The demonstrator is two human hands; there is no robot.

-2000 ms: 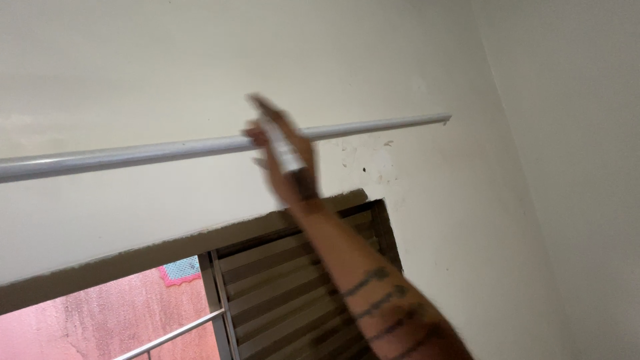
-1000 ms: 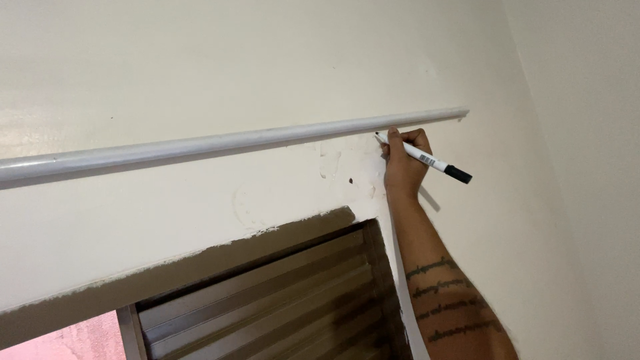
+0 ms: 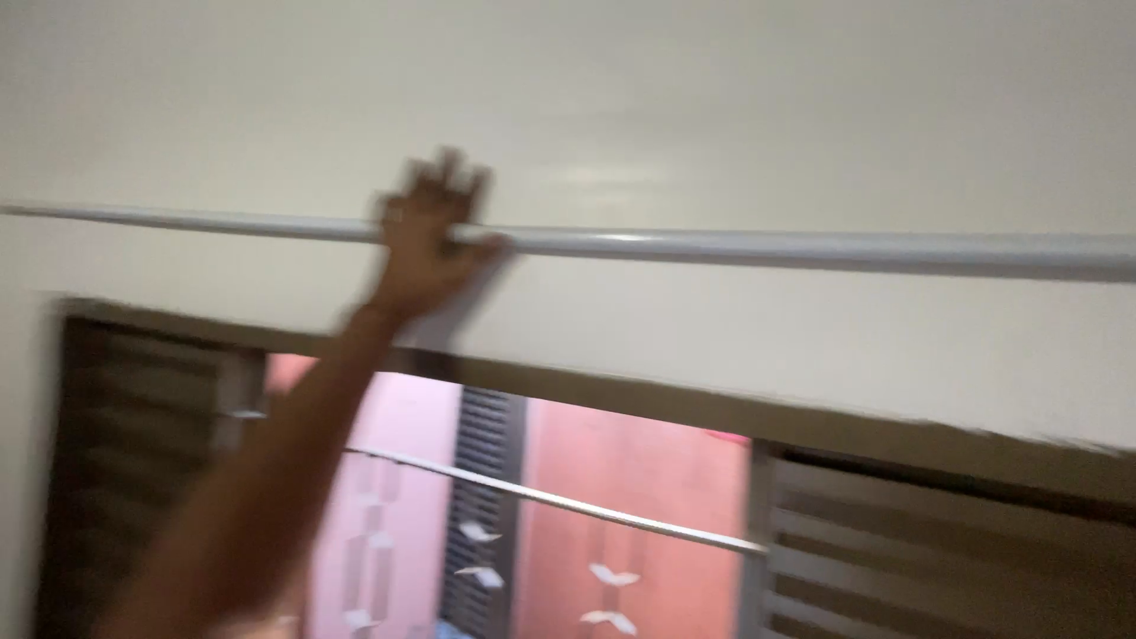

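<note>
My left hand [image 3: 430, 235] reaches up from the lower left, blurred, with its fingers spread over a long pale-grey rod [image 3: 754, 248]. The palm lies across the rod and the thumb points right along it; whether it bears on the rod is hard to tell. Running nearly level along the off-white wall [image 3: 710, 106], the rod passes above a window. My right hand is out of view.
Below the rod runs the brown upper frame of the window [image 3: 621, 390]. Dark louvred shutters stand left [image 3: 133, 461] and right [image 3: 941, 541]. A thin metal bar [image 3: 568, 503] crosses the opening, with pink walls beyond.
The view has swung left along the rod. My right hand, which held a white marker with a black cap just below the rod, has left the view. My left hand has come into view.
</note>
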